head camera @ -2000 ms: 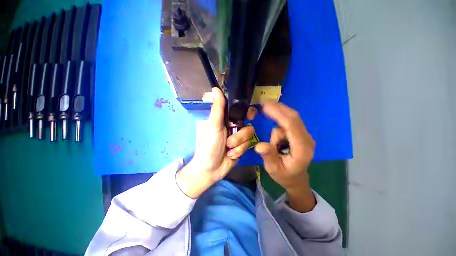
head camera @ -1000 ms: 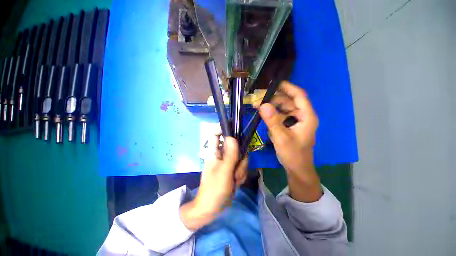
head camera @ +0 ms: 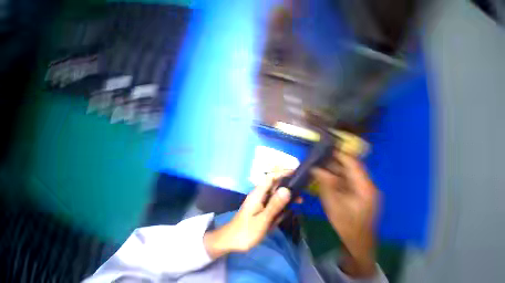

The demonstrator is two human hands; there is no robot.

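The frame is strongly blurred. A black tripod assembly (head camera: 307, 164) is held at a slant in front of the bench press (head camera: 282, 99), its legs looking folded together. My left hand (head camera: 257, 213) grips its lower end, with the thumb on top. My right hand (head camera: 351, 193) is at its upper end, fingers around or against it. The silver end is not clearly visible; my left hand may hide it.
The press stands on the blue worktop (head camera: 207, 110), with a yellow strip (head camera: 296, 131) on its front edge and a white card (head camera: 271, 164) before it. Blurred sticks (head camera: 133, 91) lie in a black rack at the left, beside a green surface (head camera: 83, 166).
The view has turned and shifted. The legs, spread in a V before, now look closed together. The assembly has tilted to the right and my right hand has moved to its upper end.
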